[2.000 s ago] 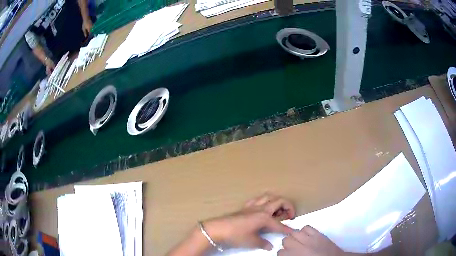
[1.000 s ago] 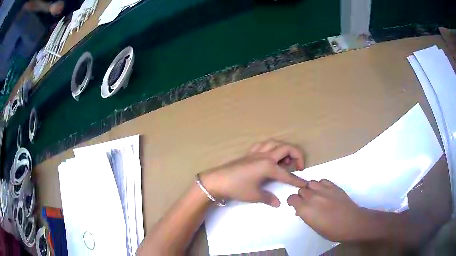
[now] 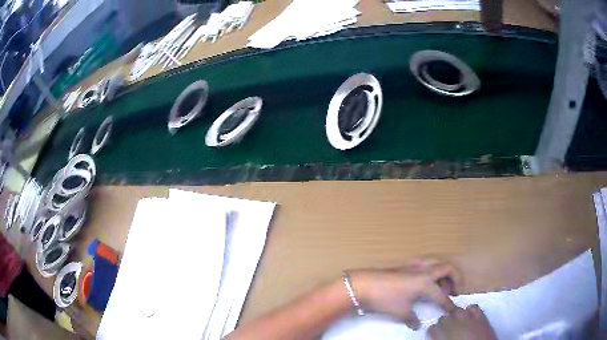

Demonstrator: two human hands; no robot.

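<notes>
A long white sheet lies on the brown bench at the lower right, partly under both hands. My left hand, with a bracelet at the wrist, rests over the sheet with bent fingers. My right hand is beside it, its fingers close to the left fingertips, and is cut off by the bottom edge. Both hands are blurred. I cannot tell whether the fingers pinch the sheet or only press on it.
A white sheet stack lies left, beside a blue-and-orange box. White ring housings sit on the green conveyor belt; more are piled far left. A metal post stands right. A red sleeve shows at the left edge.
The view has swung left and up, so hands and sheet appear lower right. More ring housings on the belt are in view. The hands keep nearly the same pose over the sheet.
</notes>
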